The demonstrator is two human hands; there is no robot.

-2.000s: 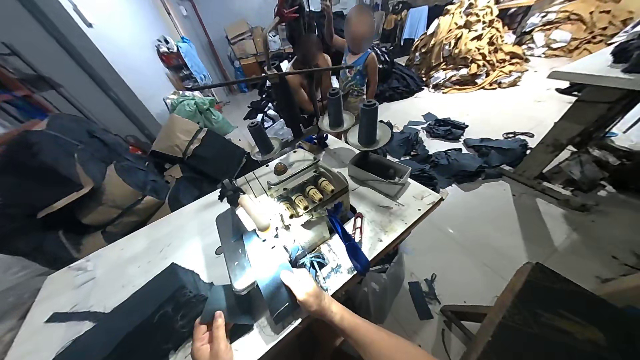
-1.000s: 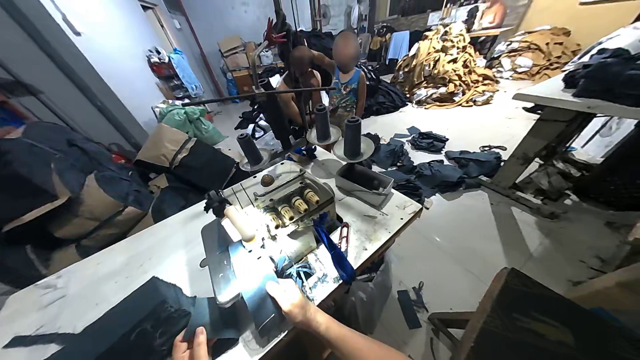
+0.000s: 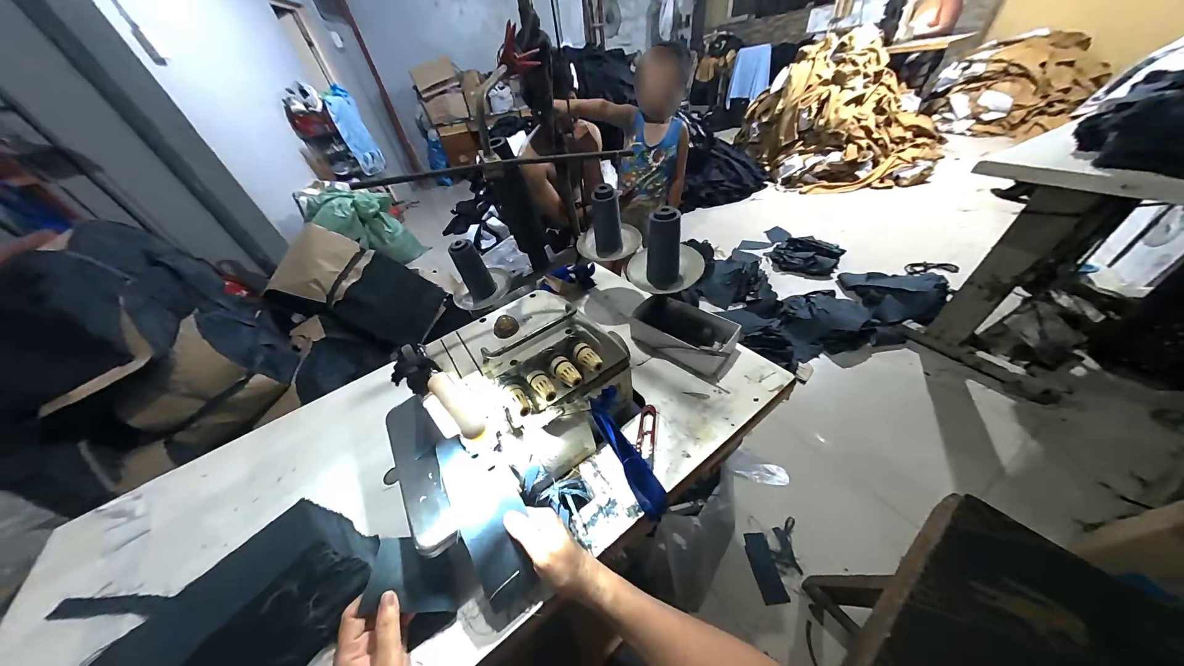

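An overlock sewing machine (image 3: 546, 370) with several tension dials stands on a white table, its lamp lighting the needle area. My right hand (image 3: 550, 546) presses a dark fabric piece (image 3: 490, 532) just in front of the machine. Pinched between thumb and fingers of my left hand (image 3: 372, 629) is a smaller dark fabric piece (image 3: 404, 573), beside the machine's flat plate (image 3: 421, 481). Left of that hand lies a heap of dark fabric (image 3: 268, 583). Thread cones (image 3: 662, 245) stand behind the machine. Red-handled thread snips (image 3: 647, 433) and a blue cloth strip (image 3: 629, 453) lie to its right.
A grey metal tray (image 3: 684, 335) sits at the table's back right. Fabric bundles (image 3: 203, 370) are stacked at left. Dark cloth pieces (image 3: 814, 319) lie on the floor. A wooden seat (image 3: 1017, 592) is at lower right. Two people (image 3: 652, 148) are beyond the machine.
The view has shifted slightly. Both hands remain at the fabric in front of the machine; no grip has plainly changed.
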